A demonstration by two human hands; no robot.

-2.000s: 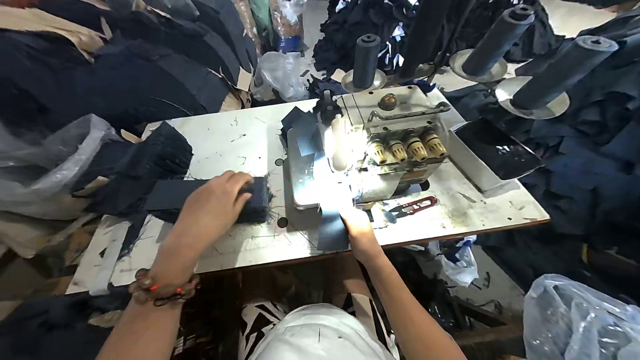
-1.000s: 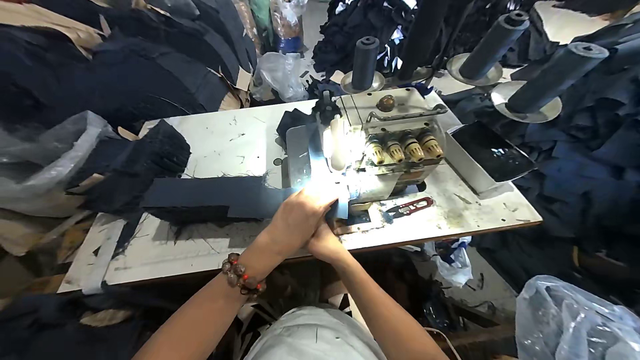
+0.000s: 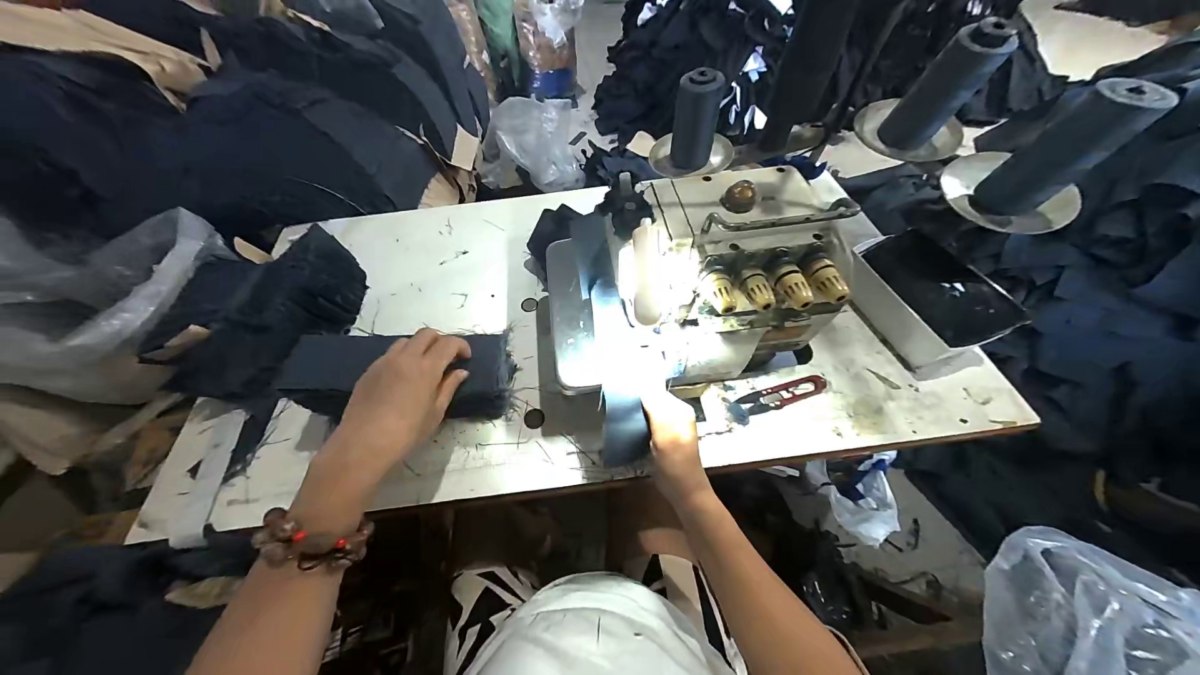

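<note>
My left hand point(image 3: 408, 384) rests on a stack of dark fabric pieces point(image 3: 483, 375) on the left part of the sewing table, fingers bent over its top; whether it grips a piece cannot be told. With my right hand point(image 3: 670, 427) I hold the edge of a dark fabric strip point(image 3: 625, 422) at the front of the overlock sewing machine point(image 3: 769, 211). The strip runs up to the brightly lit needle area, where glare hides detail. Another dark length of fabric point(image 3: 591, 248) lies behind on the machine's metal plate point(image 3: 569, 328).
Red-handled thread snips point(image 3: 787, 394) lie right of my right hand. A white tray with a dark inside point(image 3: 947, 291) stands at the table's right. Thread cones point(image 3: 697, 117) rise behind the machine. Dark fabric point(image 3: 291, 300) and a plastic bag point(image 3: 159, 272) lie at the left.
A second ago both my hands were together at the machine's front. My left hand has moved left onto the stack, while my right hand has stayed near the machine.
</note>
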